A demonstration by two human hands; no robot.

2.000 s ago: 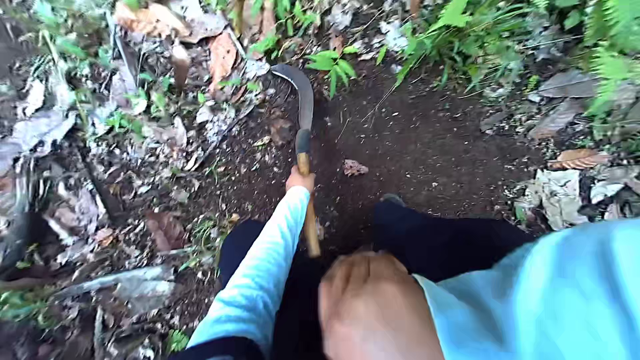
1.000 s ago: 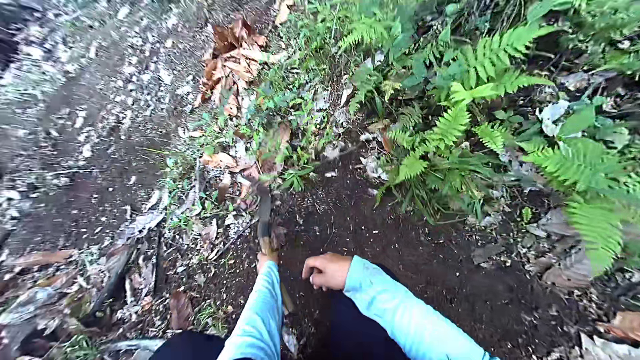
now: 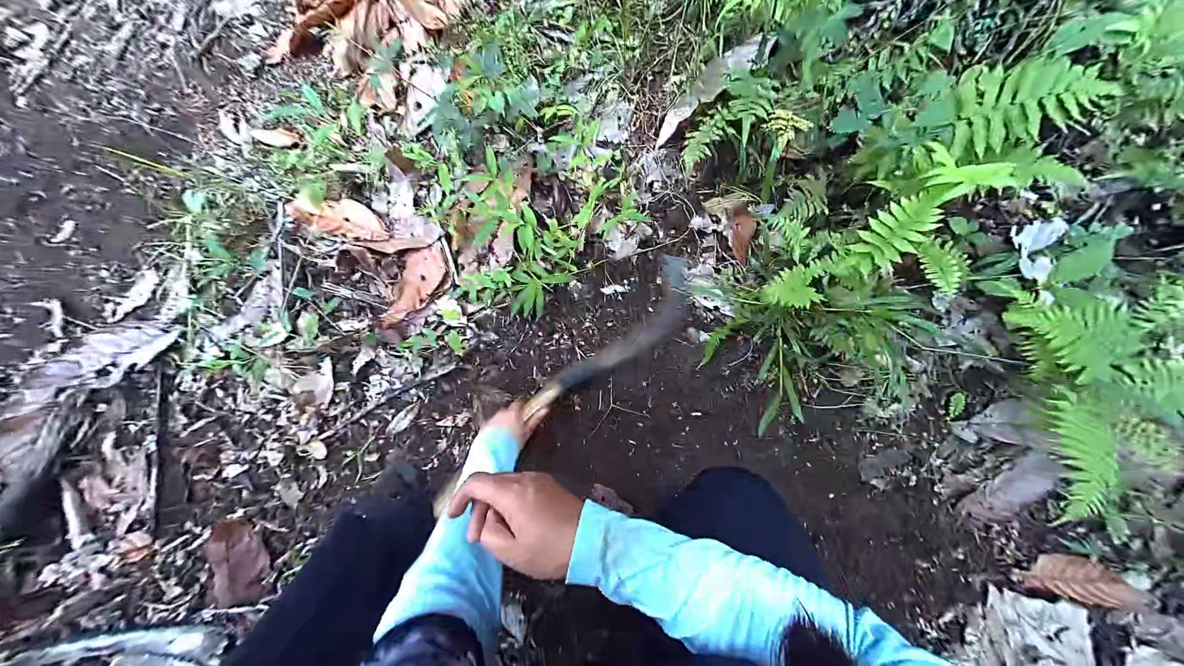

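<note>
My left hand (image 3: 511, 424) is closed around the wooden handle of a sickle (image 3: 615, 353). The curved blade, blurred, points up and to the right over bare soil, its tip close to the edge of the green plants. The lower end of the handle shows behind my left forearm. My right hand (image 3: 527, 523) lies over or just above my left forearm, its fingers curled; nothing is seen in it, though its palm is hidden. Both arms wear light blue sleeves.
Ferns (image 3: 888, 236) and grass grow at the upper right. Small leafy weeds (image 3: 523, 231) stand at the top middle. Dry leaves (image 3: 421, 277) and twigs litter the left side. My knees in dark trousers (image 3: 740, 518) are at the bottom.
The sickle has swung from pointing up to pointing up and right, its blade now nearer the ferns. My right hand has moved left, across my left forearm. The view has shifted.
</note>
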